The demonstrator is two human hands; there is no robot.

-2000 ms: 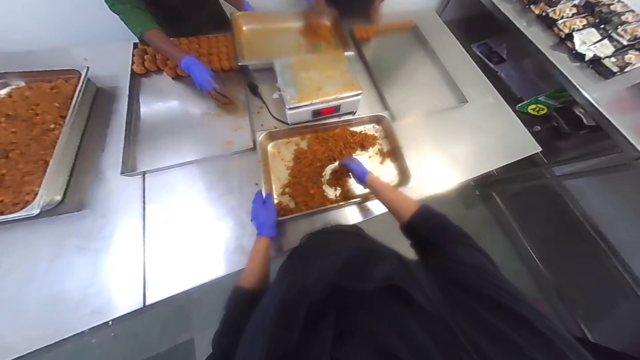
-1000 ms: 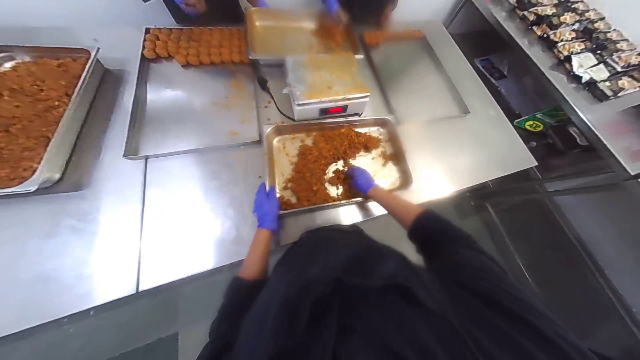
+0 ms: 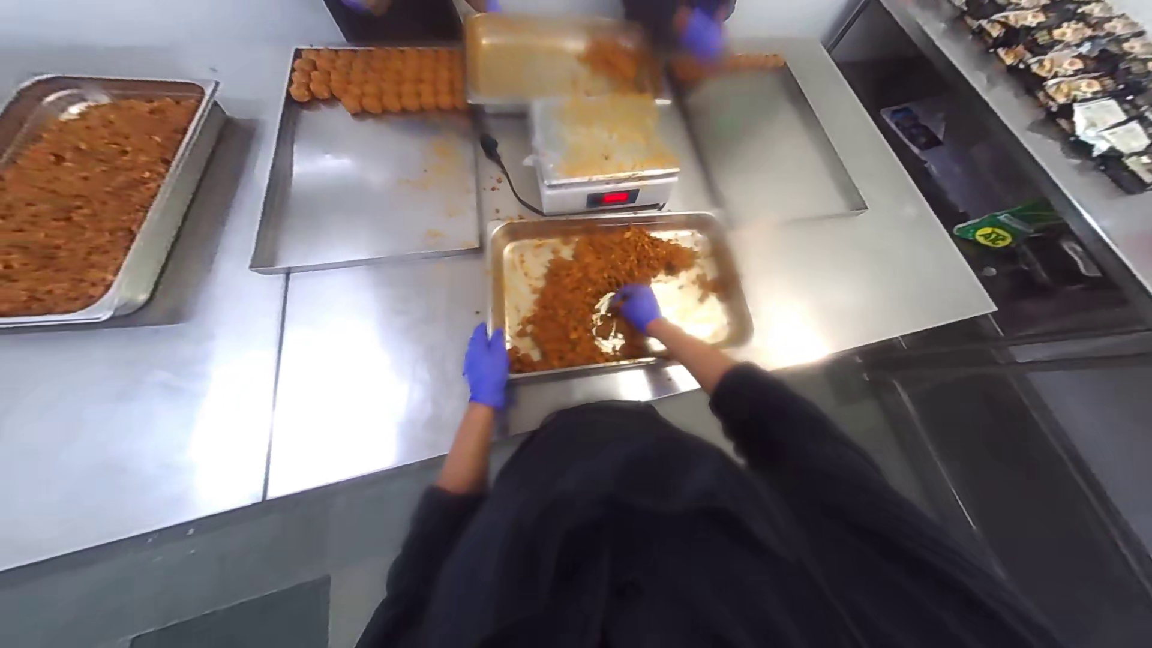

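A shallow metal tray (image 3: 733, 270) lies in front of me with a loose orange-brown crumbly food mixture (image 3: 571, 297) spread across its left and middle. My left hand (image 3: 487, 367), in a blue-purple glove, is at the tray's near left corner, on its rim; whether its fingers grip the rim cannot be told. My right hand (image 3: 637, 309), gloved alike, is down in the mixture near the tray's middle with its fingers bent; what is between them is hidden. Just beyond the tray stands a digital scale (image 3: 607, 171) with a stained top and a lit red display.
Beyond the scale is another metal tray (image 3: 531, 58) with some mixture. Rows of round balls (image 3: 387, 79) fill the far part of a flat tray (image 3: 378, 261). A deep, full pan (image 3: 171, 207) stands left. Another flat tray (image 3: 783, 135) lies right. Co-workers' gloved hands (image 3: 702, 34) are opposite.
A co-worker's arm over the left flat tray two seconds ago has drawn back. My left hand stays at the tray's corner and my right hand stays in the mixture.
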